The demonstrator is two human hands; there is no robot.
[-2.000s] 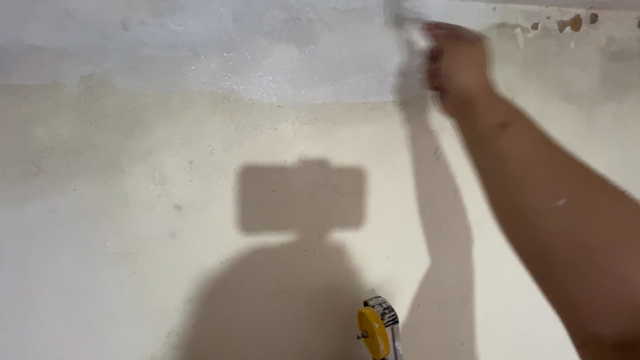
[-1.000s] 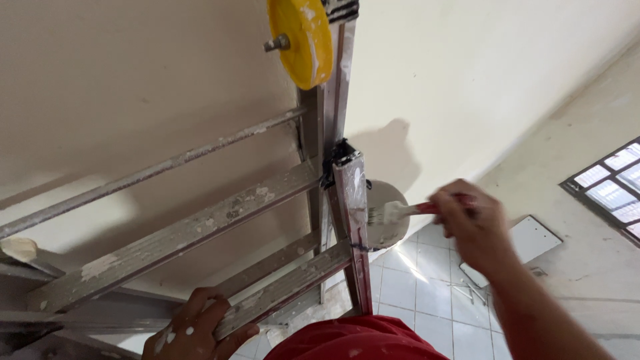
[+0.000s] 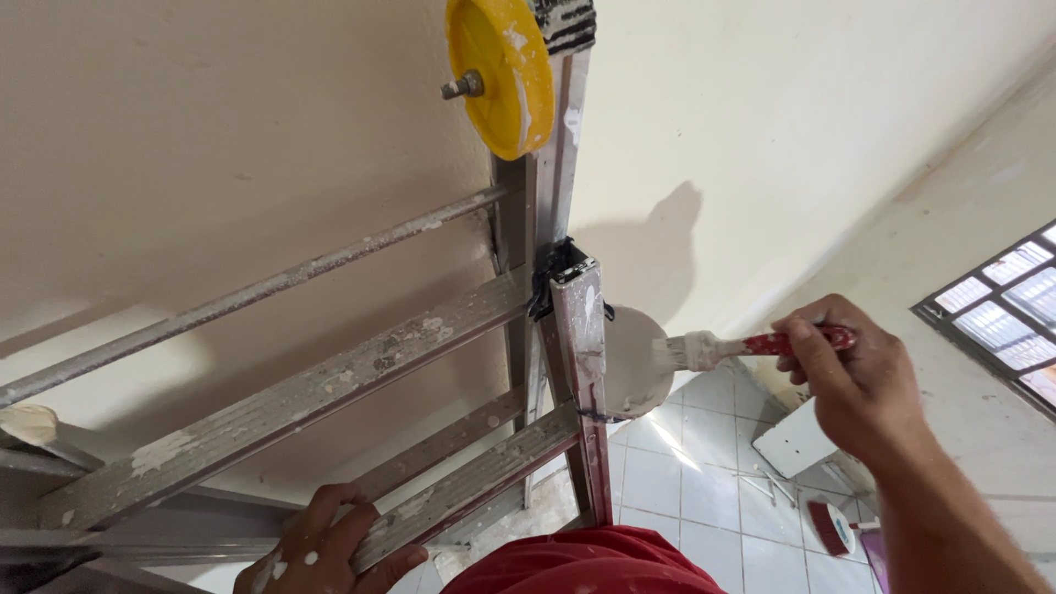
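Note:
My right hand (image 3: 850, 379) grips the red handle of a paintbrush (image 3: 718, 350), whose whitish bristles reach over a round container of pale paint (image 3: 639, 363). That container hangs or sits just right of the ladder's rail, which hides part of it. At the lower left, my left hand (image 3: 326, 544), spotted with white paint, holds a step of the aluminium ladder (image 3: 470, 478). Black material is wrapped around the ladder's rail joint near the container. A yellow wheel (image 3: 503, 78) with a bolt through it is at the ladder's top.
A pale wall (image 3: 759, 124) runs behind the ladder. Far below lies a tiled floor (image 3: 709, 470) with a white board (image 3: 794, 437) and a red-bristled broom head (image 3: 830, 528). A barred window (image 3: 1015, 289) is at the right. Red clothing shows at the bottom.
The view has swung from the upper wall down to the ladder and container. My right hand, earlier raised at the wall, is now at the container with the brush.

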